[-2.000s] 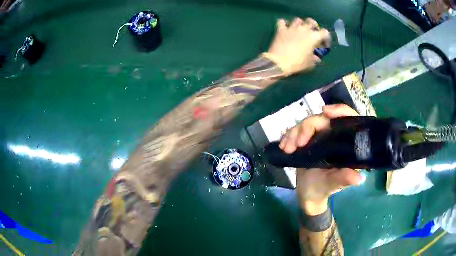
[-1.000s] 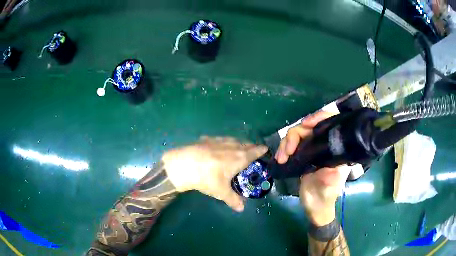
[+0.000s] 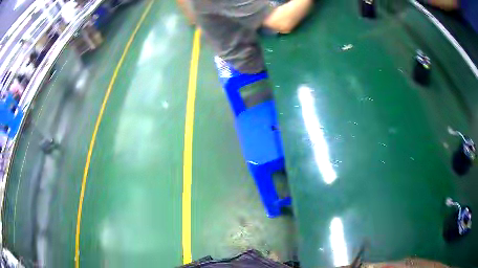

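Several black housings with ring boards stand on the shiny green tabletop (image 3: 367, 157) along its right side. One housing (image 3: 458, 224) is at the lower right, with a short pale wire at its top. Another housing (image 3: 463, 157) is just above it, also with a pale wire. A smaller housing (image 3: 421, 70) stands farther up, and one more (image 3: 368, 8) is cut off by the top edge. A blurred skin-toned strip, perhaps part of my left forearm, shows at the bottom right edge. Neither of my hands is in the picture, and the screwdriver is not in view.
A blue stool (image 3: 259, 131) stands against the table's left edge. A person in dark grey clothing (image 3: 230, 26) is at the top, with a bare arm over the table. Yellow lines (image 3: 189, 157) run along the green floor. Blurred shelves or workstations line the far left.
The view has swung far to the left. My hands, the screwdriver, the parts box and the unit under work have left the picture. The stool, floor and seated person have come in.
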